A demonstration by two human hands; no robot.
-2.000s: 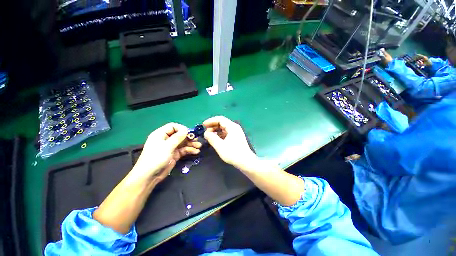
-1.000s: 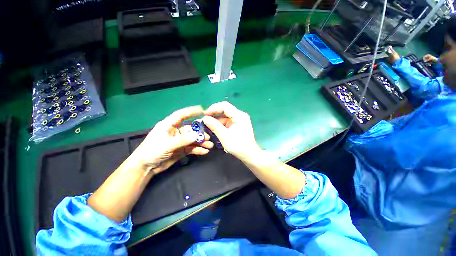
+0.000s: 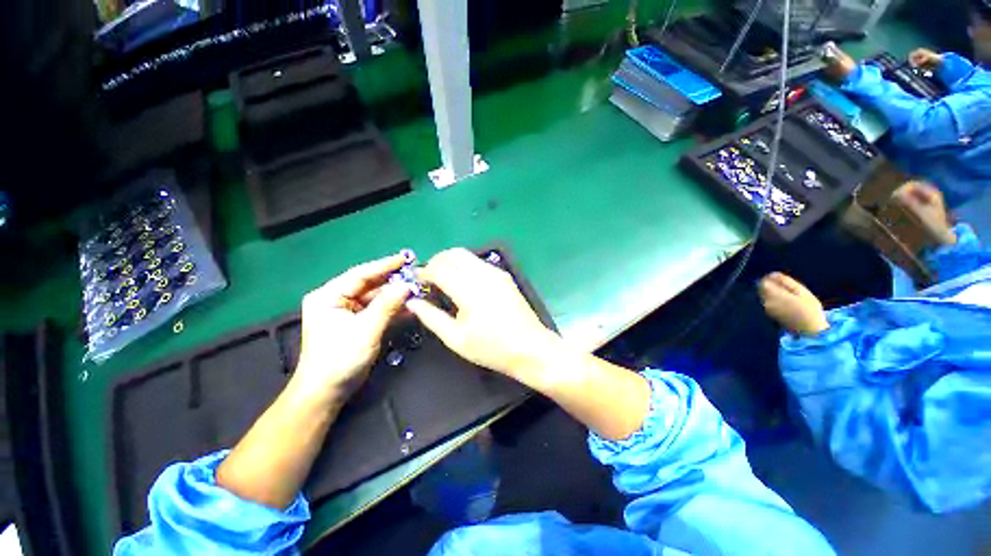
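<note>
My left hand (image 3: 350, 326) and my right hand (image 3: 478, 315) meet above the black compartment tray (image 3: 255, 429). Between their fingertips is a small part with a ring face (image 3: 408, 274), dark with silvery and purplish glints. The left fingers pinch it; the right fingertips touch its right side, and whether they grip it is hard to tell. A few tiny shiny pieces (image 3: 396, 356) lie in the tray below the hands, and another tiny piece (image 3: 408, 436) lies near its front edge.
A clear bag of gold-ringed dark parts (image 3: 147, 261) lies at left, with a loose ring (image 3: 179, 326) beside it. Empty black trays (image 3: 326, 179) and a metal upright (image 3: 448, 98) stand behind. At right are blue cards (image 3: 668, 81), a parts tray (image 3: 761, 185) and people in blue smocks.
My hands have stayed together while the part between them turned. The neighbour at right has shifted, and hands now show beside and below the neighbour's tray. The camera view has moved slightly.
</note>
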